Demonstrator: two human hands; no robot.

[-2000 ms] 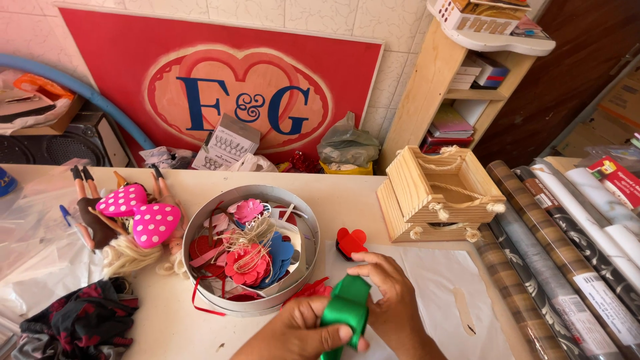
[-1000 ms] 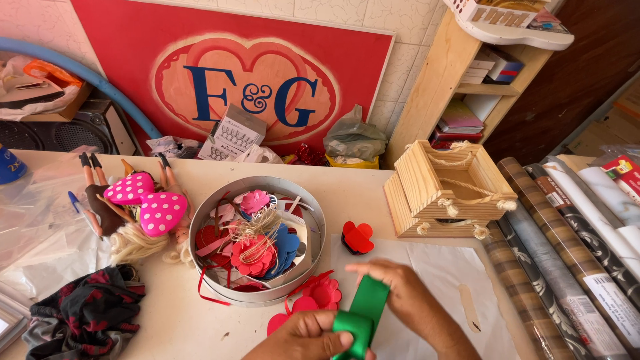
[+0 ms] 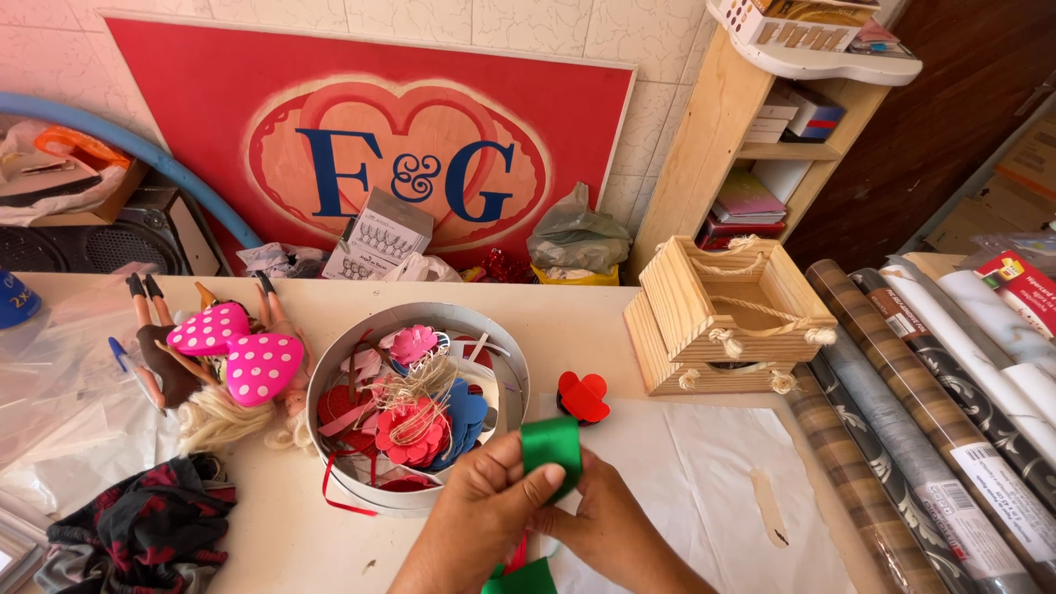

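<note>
A wide green satin ribbon [image 3: 551,450] is looped between my two hands, with more of it hanging at the bottom edge. My left hand [image 3: 487,503] pinches the loop under its thumb. Against the loop's right side, my right hand [image 3: 606,511] has its fingers partly hidden behind the ribbon. Just beyond the hands lies a red paper flower [image 3: 583,398] with a dark base. A round box [image 3: 320,404] to the left holds paper flowers [image 3: 412,433], ribbon scraps and twine. Something red shows under my hands, mostly covered.
Slatted wooden crates [image 3: 672,318] with rope handles stand behind the white sheet [image 3: 701,478]. Rolls of patterned covering [image 3: 891,396] line the right side. At the left lie dolls [image 3: 165,355], a pink polka-dot bow [image 3: 264,369], a pen [image 3: 118,353] and a dark cloth [image 3: 140,528].
The green ribbon, held in a longer strip between my hands one second ago, is now a small loop. My right hand has come in close to my left. The view has shifted slightly.
</note>
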